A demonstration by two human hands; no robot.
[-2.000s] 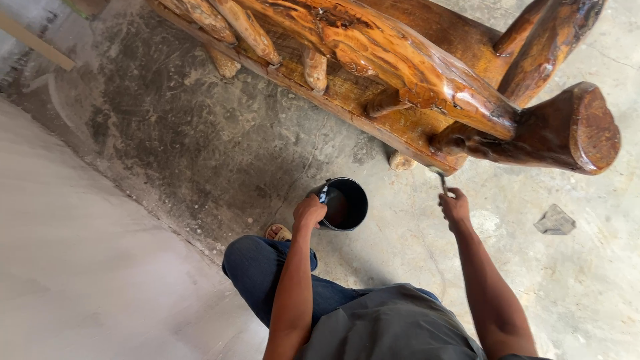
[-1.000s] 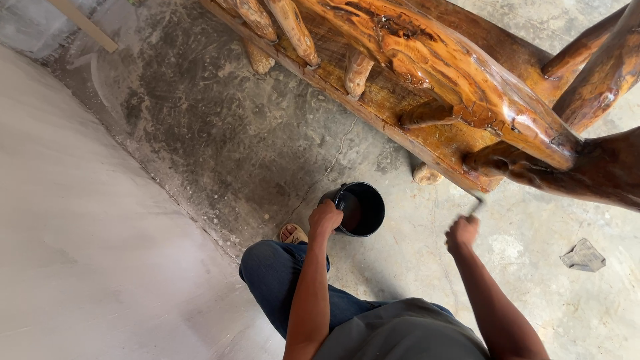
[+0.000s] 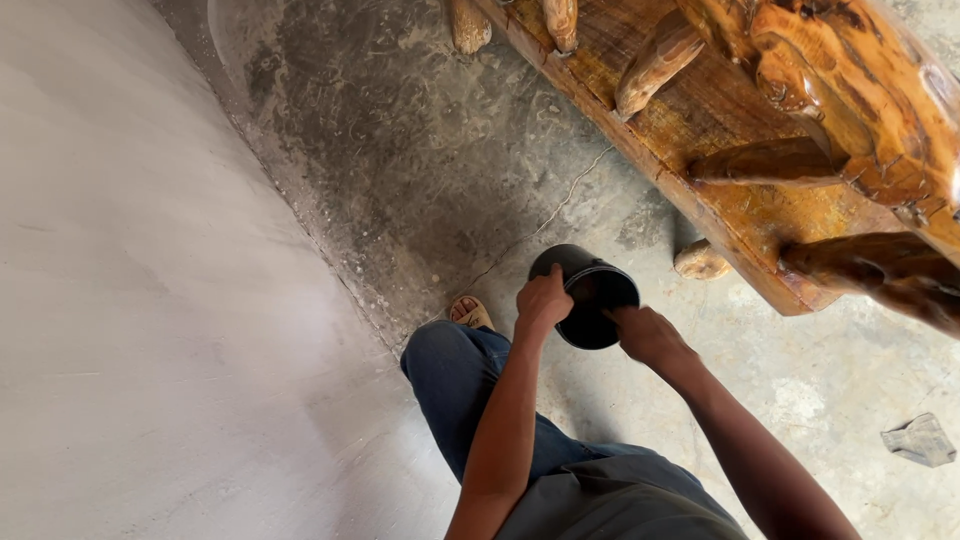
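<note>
My left hand [image 3: 545,301] grips the rim and side of a black bucket [image 3: 551,260], whose mouth is tilted toward the lower right. At the opposite side of the rim, my right hand [image 3: 646,335] is closed around the handle of a brush [image 3: 611,315]; the brush's lower part is hidden in the dark inside of the bucket. What the bucket holds is too dark to make out. To the upper right stands a glossy, varnished wooden bench [image 3: 697,199] with branch-like supports rising from its plank, apart from both hands.
A pale wall [image 3: 172,300] runs along the left. Cracked concrete floor [image 3: 450,172] lies between wall and bench. The bench's rounded foot [image 3: 701,260] sticks out near the bucket. A grey rag-like piece [image 3: 919,440] lies at the lower right. My sandalled foot [image 3: 471,312] is beside the wall.
My right hand has moved with the brush from the bench's lower corner to the bucket, and the brush is now inside it. The bucket has been tilted toward that hand. The view has shifted left.
</note>
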